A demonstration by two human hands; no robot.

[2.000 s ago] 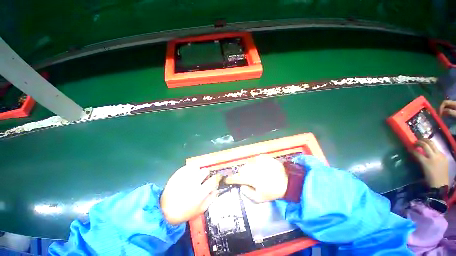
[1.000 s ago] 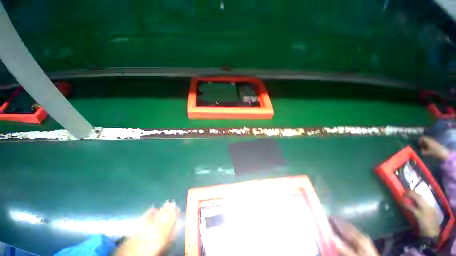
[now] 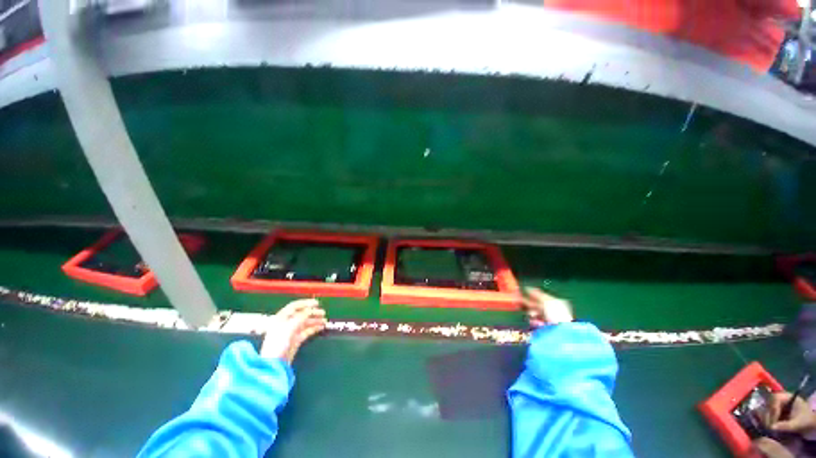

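Observation:
Two red-orange trays lie side by side on the green conveyor belt, the left tray [image 3: 306,288] and the right tray [image 3: 450,301]. Each holds an open tablet, the left one [image 3: 313,261] and the right one [image 3: 443,267], dark with small parts showing. My left hand [image 3: 293,327] is just in front of the left tray's near edge, fingers bent, with nothing seen in it. My right hand [image 3: 545,308] is at the right tray's near right corner, slightly blurred. Whether its fingers touch or grip the frame is unclear.
A dark mat [image 3: 476,383] lies on the bench [image 3: 358,411] between my forearms. A slanted post [image 3: 134,179] stands at left, before another tray [image 3: 112,280]. At right, another person's hand [image 3: 787,413] holds a thin tool over a tray [image 3: 723,413]. A worn strip edges the belt.
The tray in front of me has left the bench, and two trays now sit together on the belt. Both my hands have moved forward to the belt. The view has tilted up.

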